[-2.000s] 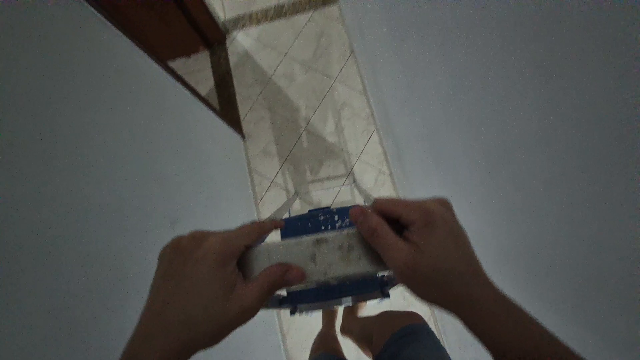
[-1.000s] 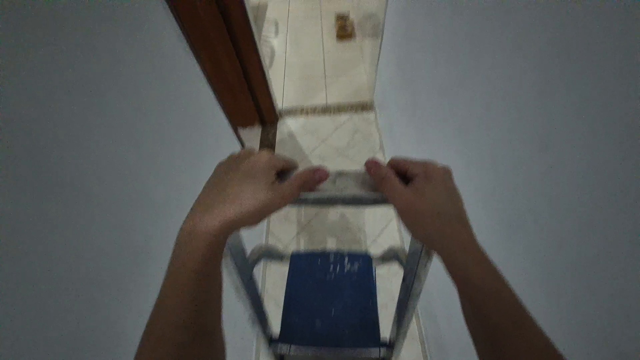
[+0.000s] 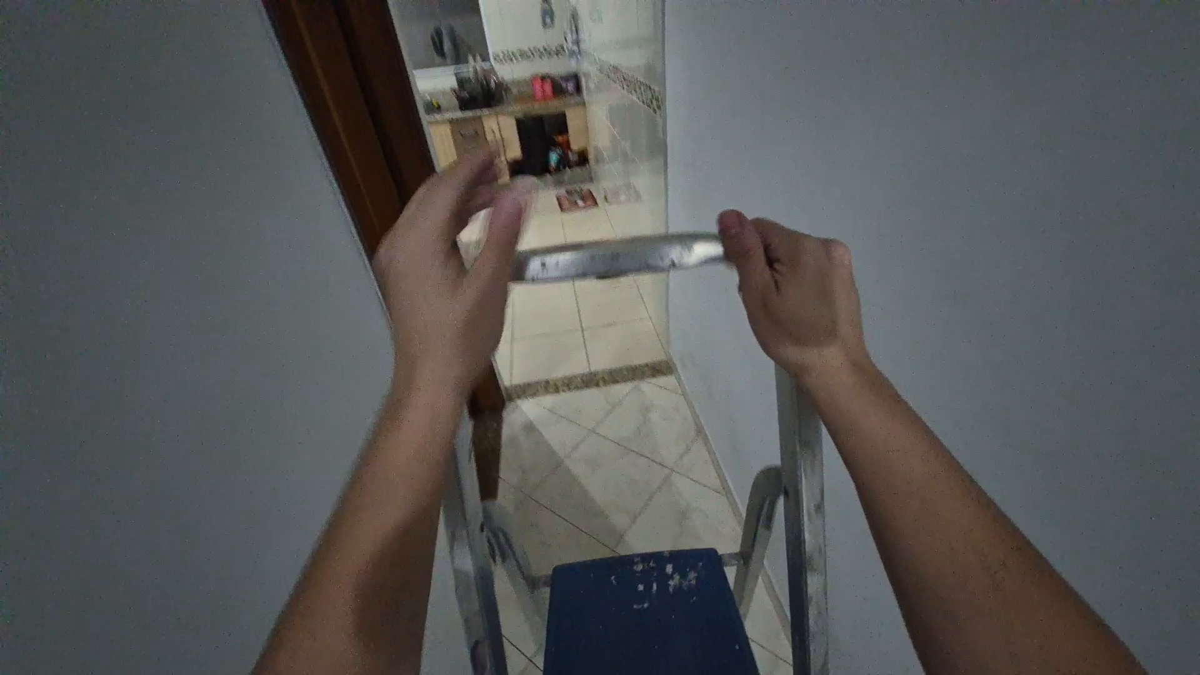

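A metal stepladder stands in front of me, its top rail [image 3: 619,258] level across the middle of the view. My right hand [image 3: 797,286] grips the rail's right end, thumb on top. At the left end, my left hand [image 3: 455,253] is raised with its fingers apart, slightly blurred; whether its palm touches the rail is hard to see. Below the rail, between the side rails, is the ladder's blue platform [image 3: 647,619], marked with pale paint spots.
Plain walls rise close on the left [image 3: 187,328] and right [image 3: 984,234]. A brown wooden door frame [image 3: 361,112] is at the left. A stone threshold [image 3: 591,380] crosses the tiled floor; beyond it are a kitchen counter [image 3: 511,110], cabinets and a small mat [image 3: 577,200].
My left hand has loosened from the rail, its fingers now lifted and spread. My right hand still grips it. The view has tilted up, showing the kitchen.
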